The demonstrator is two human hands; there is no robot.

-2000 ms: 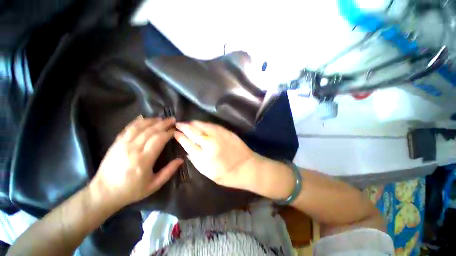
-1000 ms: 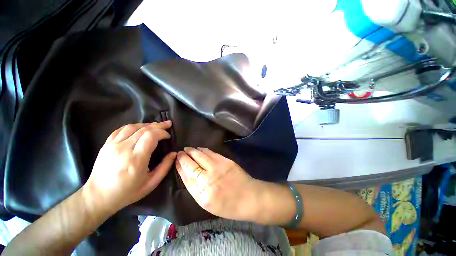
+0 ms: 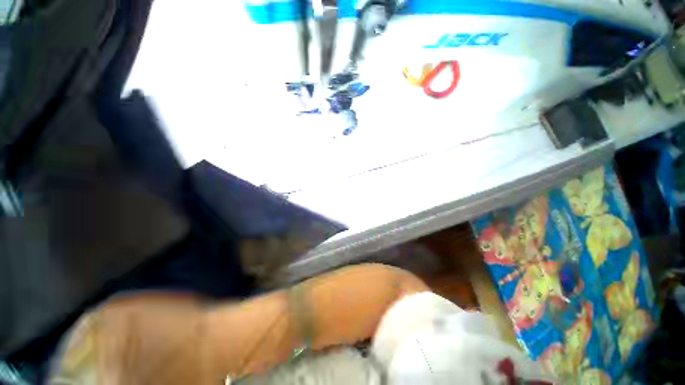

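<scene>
The dark brown leather-like panel [image 3: 113, 222] is heavily blurred at the left, its pocket opening not visible. Matte navy cloth [image 3: 251, 199] lies beside it over the edge of the white table. My right forearm crosses the bottom of the view. My right hand [image 3: 101, 338] is a blur at the lower left, partly cut off by the bottom edge, near the dark material; its fingers cannot be made out. My left hand is not in view.
The sewing machine's needle area [image 3: 327, 94] is at top centre. Scissors with red and orange-yellow handles [image 3: 441, 79] lie under the machine arm. A small dark block [image 3: 574, 122] sits at the table's front edge. Blue butterfly-patterned cloth [image 3: 559, 274] is below right.
The camera view has swung right, showing more of the machine and scissors. My left hand has left the picture. My right hand has moved away from the pocket opening to the lower left of the picture.
</scene>
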